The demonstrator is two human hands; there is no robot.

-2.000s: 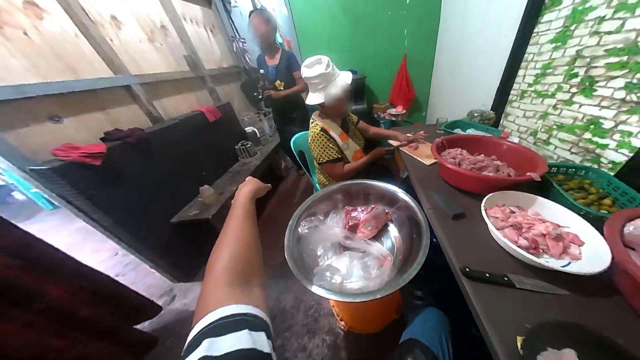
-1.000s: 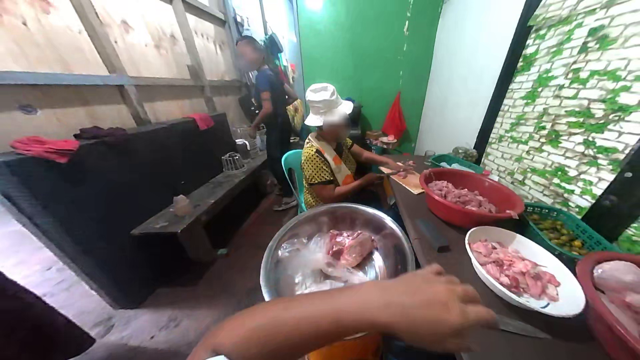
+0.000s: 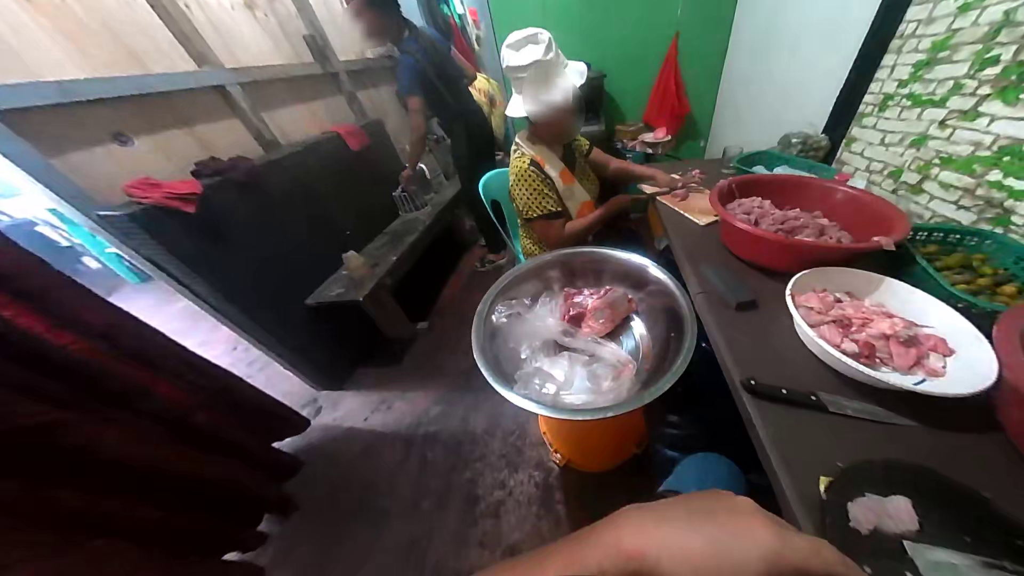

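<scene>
My left hand (image 3: 696,532) crosses the bottom edge, its fingers cut off by the frame, so what it holds is hidden. Right hand is out of view. Ahead of the left hand, a steel basin (image 3: 490,364) sits on an orange container (image 3: 594,440), holding clear plastic bags (image 3: 572,364) and a chunk of raw meat (image 3: 598,310). On the dark table lies a black-handled knife (image 3: 780,392), beside a white bowl of meat pieces (image 3: 972,364). Nearer, a pale piece of meat (image 3: 884,512) rests on a dark board (image 3: 848,480), with part of a blade (image 3: 952,560) at its edge.
A seated person (image 3: 560,168) handles meat on a wooden board (image 3: 692,206). Another person (image 3: 448,96) stands by a low bench (image 3: 360,272). A red basin of meat (image 3: 740,228), a dark block (image 3: 728,288) and a green basket (image 3: 944,276) stand on the table.
My left hand has moved from left of the basin, across its near side, to the bottom edge at the right. The standing person has bent toward the bench.
</scene>
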